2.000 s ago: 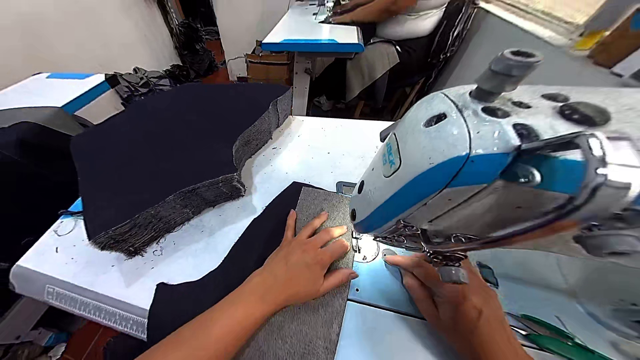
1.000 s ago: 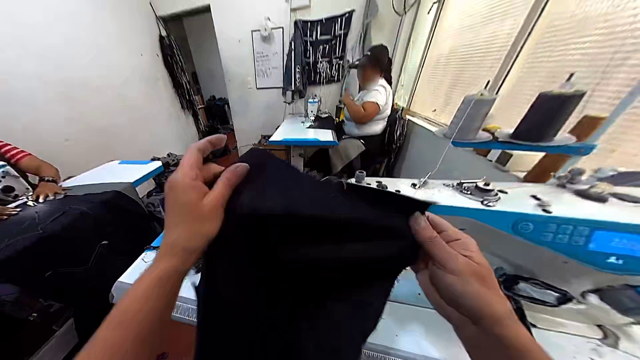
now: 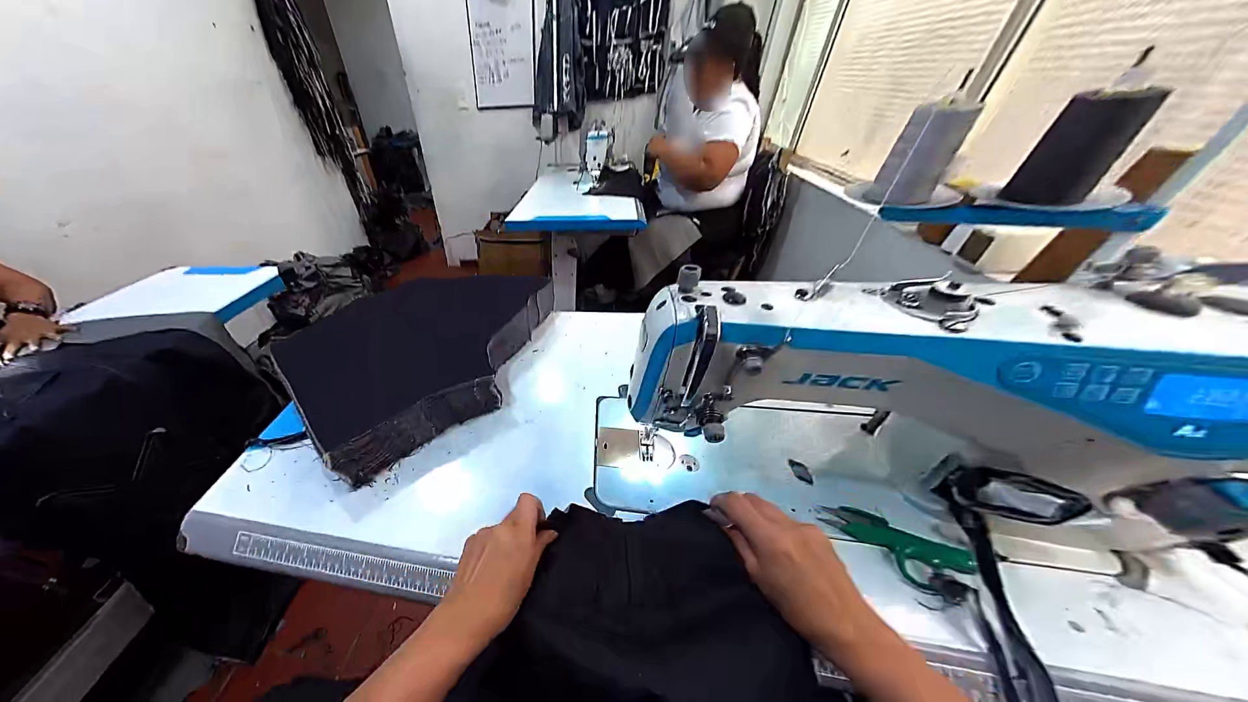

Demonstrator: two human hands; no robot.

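Note:
A black fabric piece (image 3: 643, 604) hangs over the near edge of the sewing table, its top edge just in front of the machine's needle plate. My left hand (image 3: 502, 556) grips the fabric's left corner. On the right corner, my right hand (image 3: 770, 546) pinches the cloth between thumb and fingers. Beyond it stands an industrial sewing machine (image 3: 829, 380) with its lamp lit over the presser foot (image 3: 647, 444). Green-handled scissors (image 3: 907, 551) lie to the right of my right hand.
A stack of cut dark fabric pieces (image 3: 419, 361) lies at the table's left. Two thread cones (image 3: 1087, 146) stand behind the machine. A black strap (image 3: 985, 565) hangs at right. One co-worker (image 3: 707, 136) sits at a far machine; another's hand (image 3: 29, 327) rests at far left.
Both hands have lowered the black fabric from in front of the camera to the table edge. Two seconds ago, my hands lay flat beside the needle, the left on a grey piece.

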